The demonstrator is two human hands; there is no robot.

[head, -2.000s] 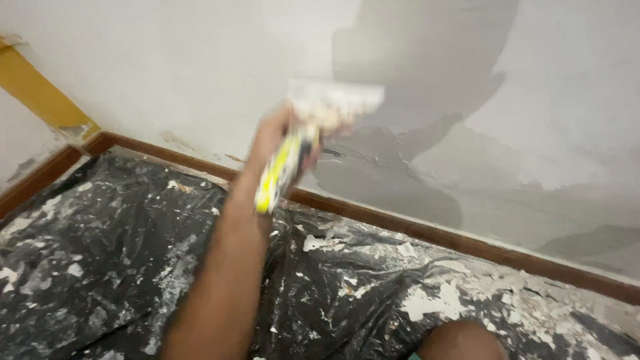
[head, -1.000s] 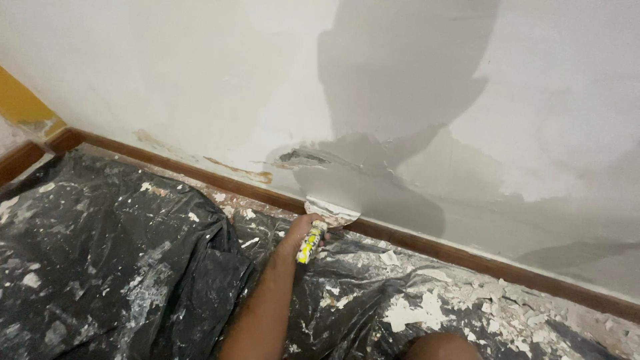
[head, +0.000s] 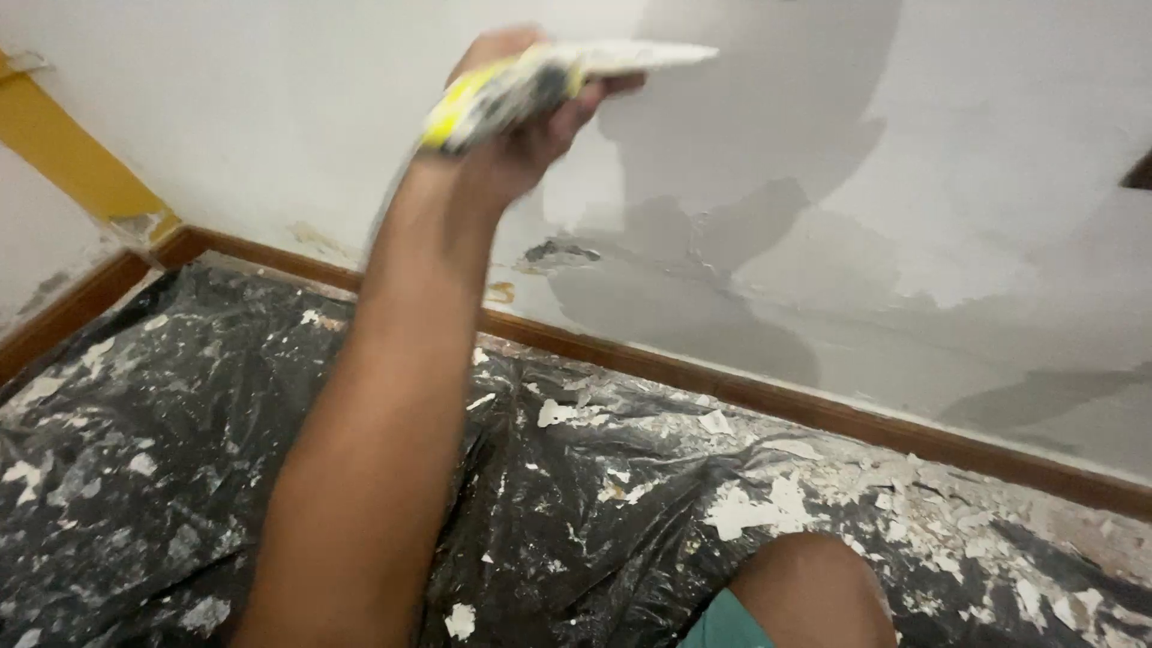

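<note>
My left hand (head: 531,117) is raised in front of the wall, closed around the yellow and black handle of a putty knife (head: 508,99). Its wide blade, coated with whitish material, points right; motion blurs both hand and tool. Behind and below them, the white wall (head: 990,162) has a grey, damp-looking or freshly coated patch (head: 666,306) and a small dark damaged spot (head: 562,252) above the brown skirting board (head: 630,360). Whether the blade touches the wall cannot be told. My right hand is out of view.
A crumpled black plastic sheet (head: 504,504) covers the floor, strewn with white flakes and debris (head: 765,508). My bent knee (head: 814,585) is at the lower right. A yellow band (head: 81,153) runs down to the wall corner at left.
My left hand with the putty knife was low beside the skirting board one second ago; it is now higher, in front of the upper wall.
</note>
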